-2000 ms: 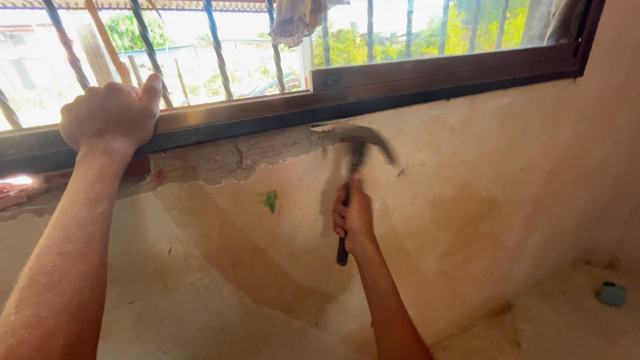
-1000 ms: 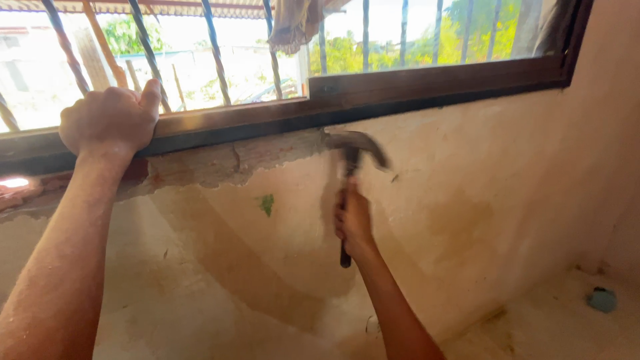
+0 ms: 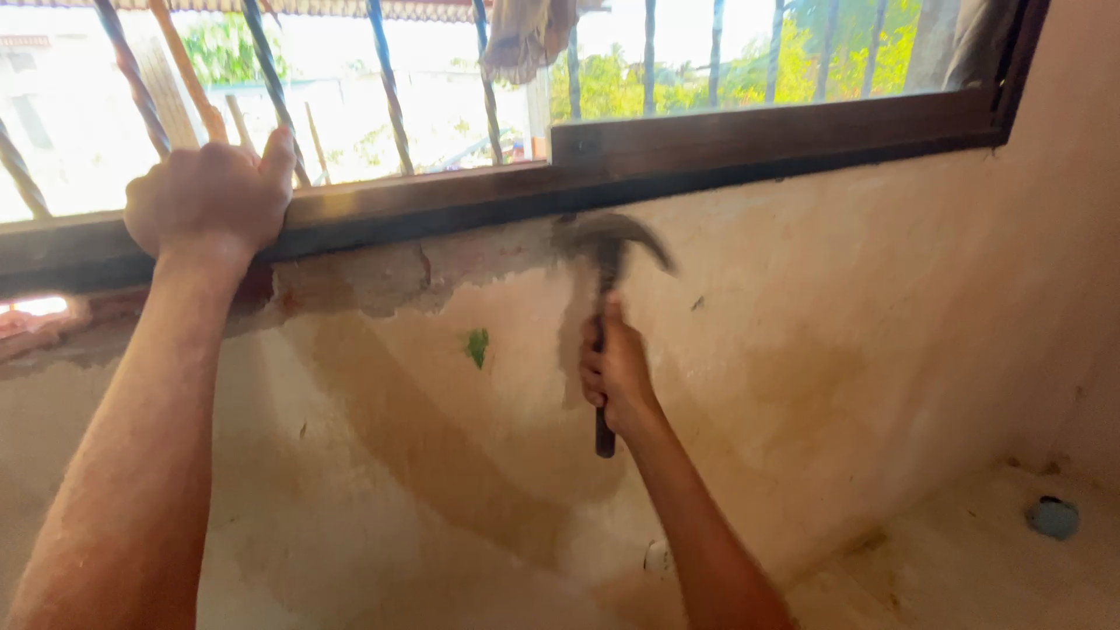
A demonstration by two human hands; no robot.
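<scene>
My left hand (image 3: 210, 192) is closed over the lower rail of the window frame (image 3: 420, 192) at the upper left. In my right hand (image 3: 618, 367) is a claw hammer (image 3: 605, 254), held upright by its dark handle, with the claw pointing right. The hammer's head is blurred and lies just below the frame, at the right end of a strip of broken plaster (image 3: 367, 280). That strip runs left under the frame and shows rough grey and reddish material. Painted wall (image 3: 770, 350) surrounds it, with a green mark (image 3: 477, 347) left of the hammer.
Twisted metal bars (image 3: 389, 87) stand outside the window, and a cloth (image 3: 525, 39) hangs at its top middle. A gap (image 3: 35, 306) lets light through below the frame at far left. A blue-grey round object (image 3: 1053, 517) is at the lower right, near the wall's corner.
Plaster beside the hammer head, pale and jutting under the frame two seconds ago, no longer shows there. My left hand has stayed on the frame.
</scene>
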